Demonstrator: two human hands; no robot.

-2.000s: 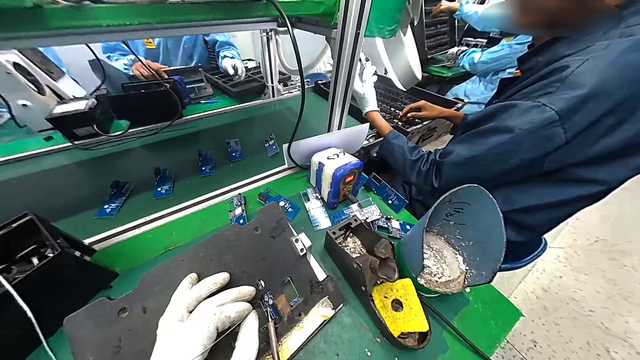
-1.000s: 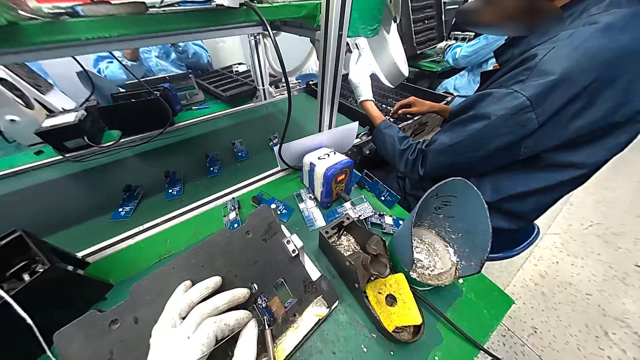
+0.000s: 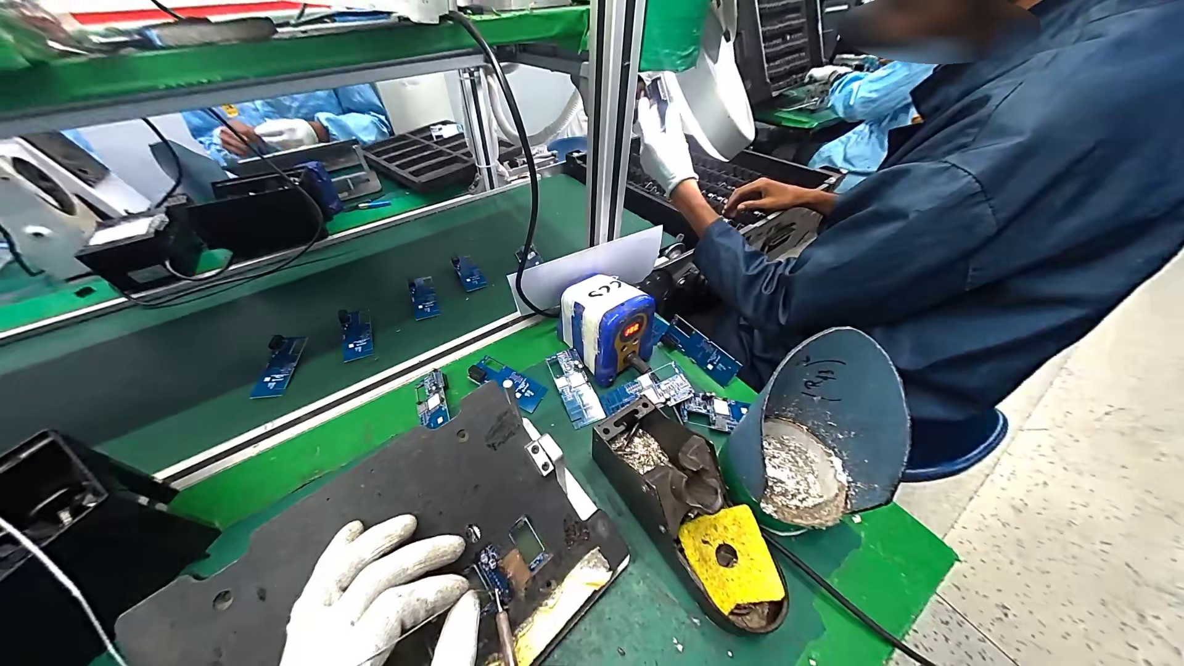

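My left hand (image 3: 379, 592), in a white glove, rests over a black fixture plate (image 3: 370, 472) at the bottom. A thin solder wire (image 3: 416, 631) runs between its fingers and thumb towards a small blue circuit board (image 3: 492, 572) set in the plate. From the bottom edge a soldering iron (image 3: 504, 634) reaches up, its tip at that board. The hand on the iron is out of view, so my right hand does not show. A framed blue board part (image 3: 528, 543) lies just right of the small board.
Right of the plate stand an iron holder with a yellow sponge (image 3: 731, 555), a cut container of solder waste (image 3: 805, 462) and a blue soldering station (image 3: 606, 328). Several circuit boards (image 3: 575, 388) lie behind; more sit on the green strip (image 3: 356, 335). A co-worker's sleeve (image 3: 860, 240) is at right.
My left hand stays over the plate, and the iron's tip stays by the small board. Across the bench, a co-worker's bare and gloved hands, apart two seconds ago, are now close together.
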